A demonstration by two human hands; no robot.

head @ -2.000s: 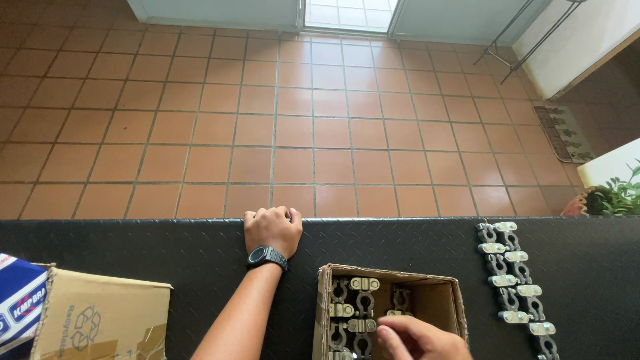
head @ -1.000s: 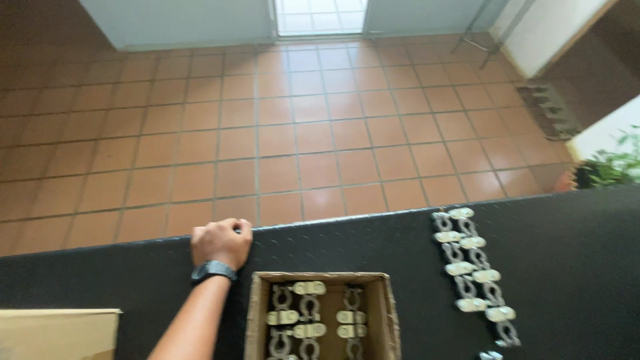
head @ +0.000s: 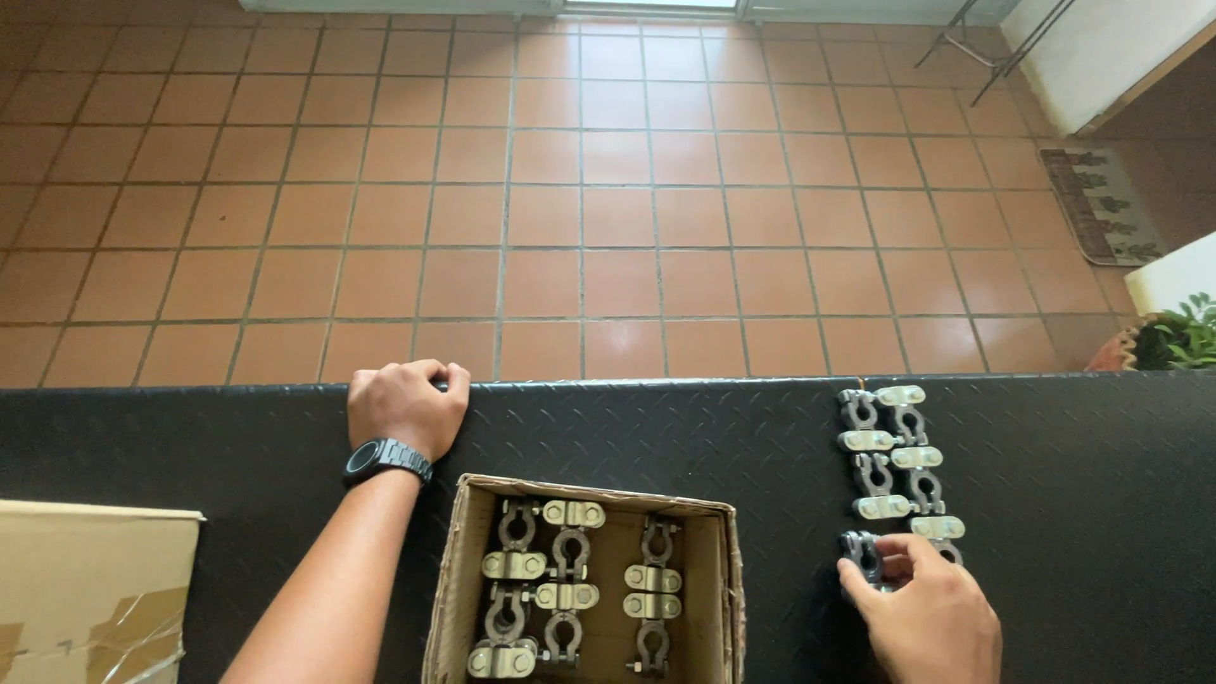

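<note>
My left hand, with a dark watch on the wrist, rests curled at the far edge of the black table; whether it grips anything there is hidden. An open cardboard box stands between my arms, holding several metal battery terminal clamps in columns. Over on the right, two staggered columns of similar clamps lie on the table. My right hand pinches one battery terminal clamp at the near end of the left column, beside the clamps there.
Another cardboard box stands at the near left. The black textured tabletop ends at a straight far edge, with a tiled floor beyond. A potted plant stands past the edge at the right, near a floor mat.
Two seconds ago my right hand was at the open box; now it is at the columns on the right, holding a clamp. My left hand stays at the table's edge. The view has shifted.
</note>
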